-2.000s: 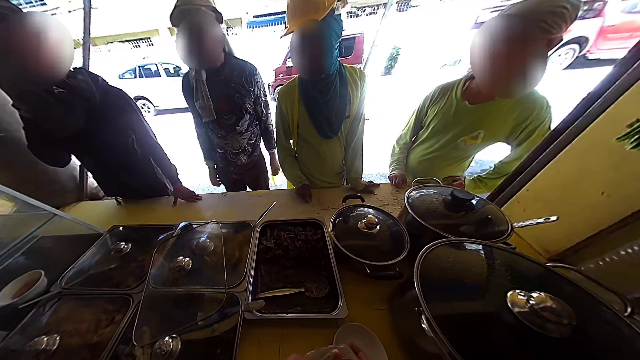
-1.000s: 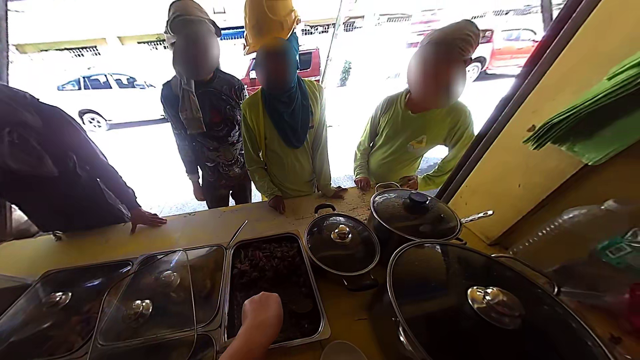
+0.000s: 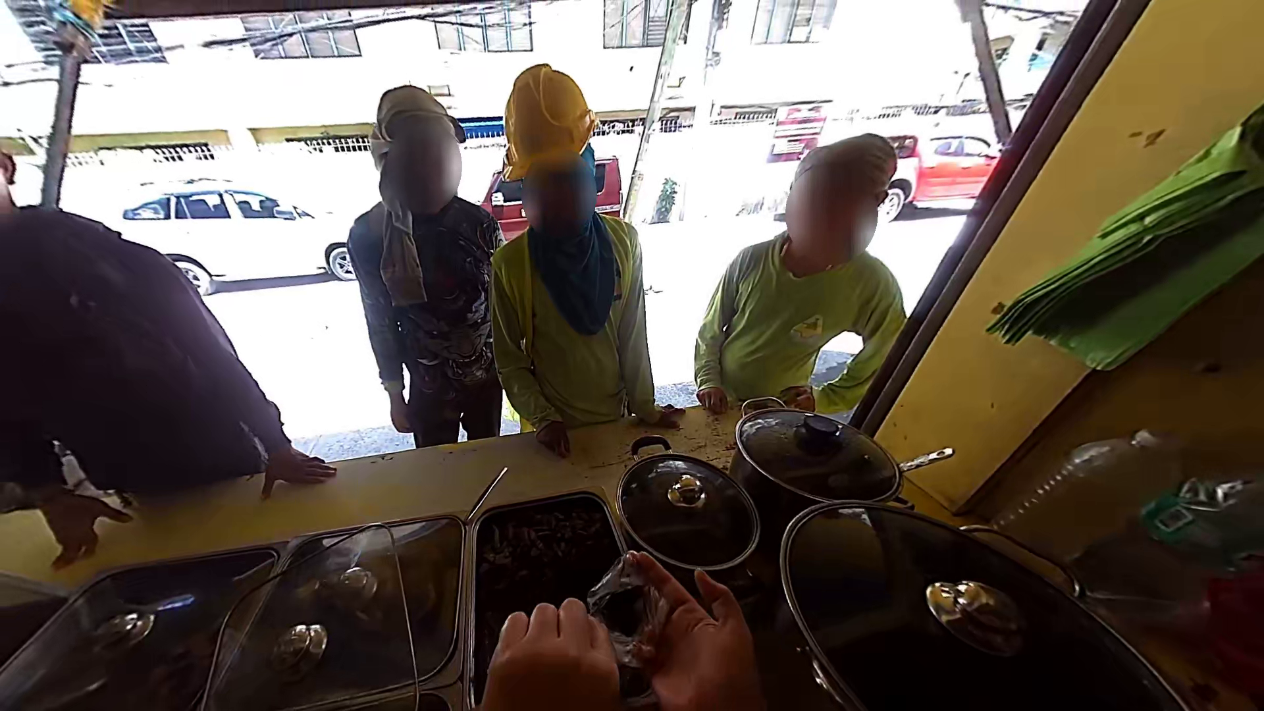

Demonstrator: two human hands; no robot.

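My left hand [image 3: 551,660] is closed at the bottom centre, its fingers against a small clear plastic bag [image 3: 624,604] with dark contents. Beside it my right hand [image 3: 699,642] holds the bag from the right, fingers extended and palm turned partly up. Both hands are over the near end of an uncovered steel tray [image 3: 541,538] of dark food. To the right of the tray stands a pot with a glass lid [image 3: 688,513]. Steel trays under clear lids [image 3: 341,612] lie to the left. The ladle seen earlier is hidden or out of view.
A larger lidded pot [image 3: 948,612] stands at right, another lidded pot [image 3: 818,456] behind it. Several people stand across the yellow counter [image 3: 415,484], some resting hands on it. Green bags [image 3: 1136,257] hang at upper right above plastic bottles [image 3: 1096,484].
One second ago a single closed hand was over the open tray; now both hands are together at a clear bag. The lids remain on the pots. The view has shifted to the right since two seconds ago.
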